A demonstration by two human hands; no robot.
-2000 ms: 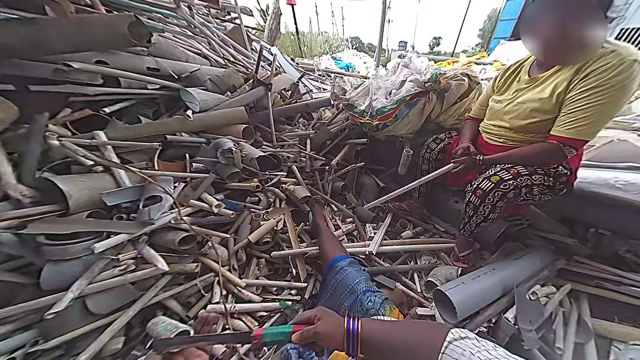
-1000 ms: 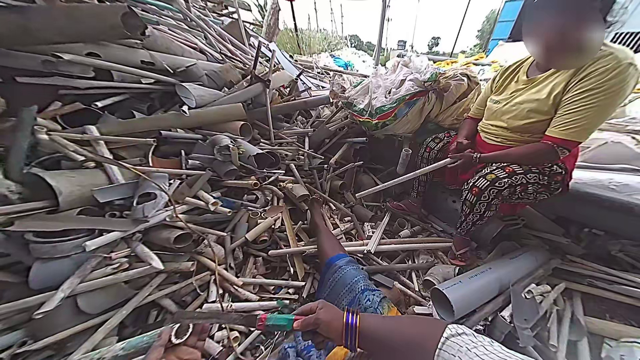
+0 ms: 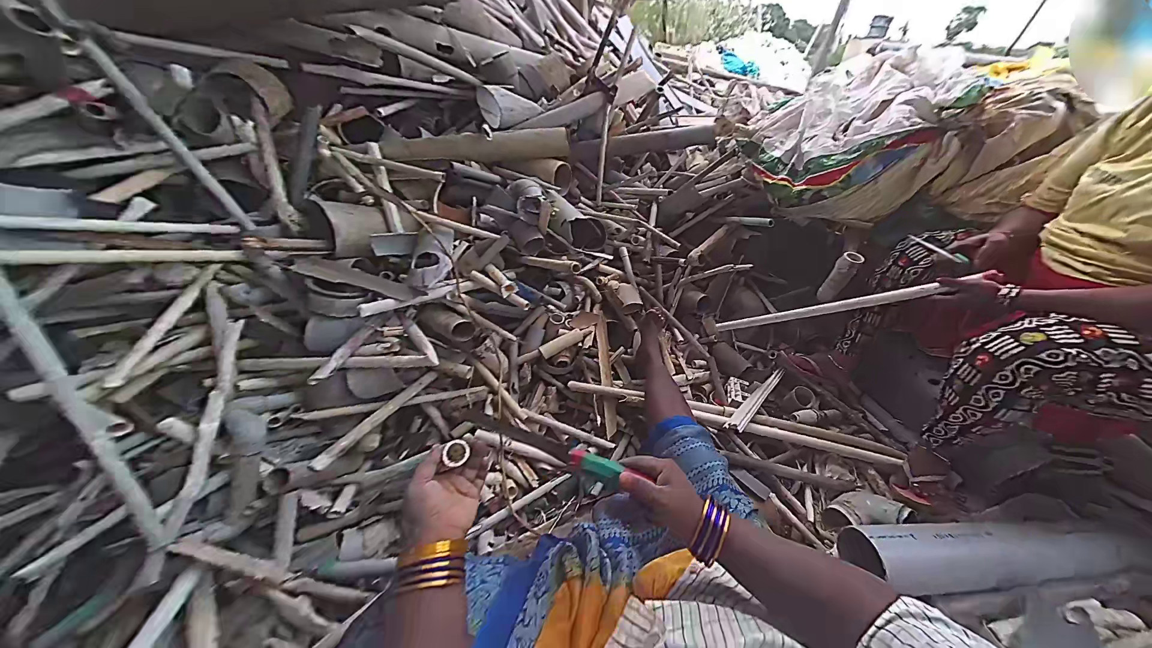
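Note:
My left hand, with bangles at its wrist, is palm up around a short piece of plastic pipe, whose round end faces me. My right hand grips the green and red handle of a tool, perhaps a saw or long knife. Its dark, narrow blade points left over the scrap, just beyond my left hand. Between the two hands, loose pipe pieces lie below the blade. The blade's edge is too blurred to make out.
Broken plastic pipes are heaped ahead and to the left. My bare foot rests among them. At right a seated person holds a thin white pipe. A wide grey pipe lies at lower right, and stuffed sacks stand behind.
The view has swung left and down. My left hand, low and partly out of frame before, has come up into view with the pipe piece. My right hand keeps hold of the tool.

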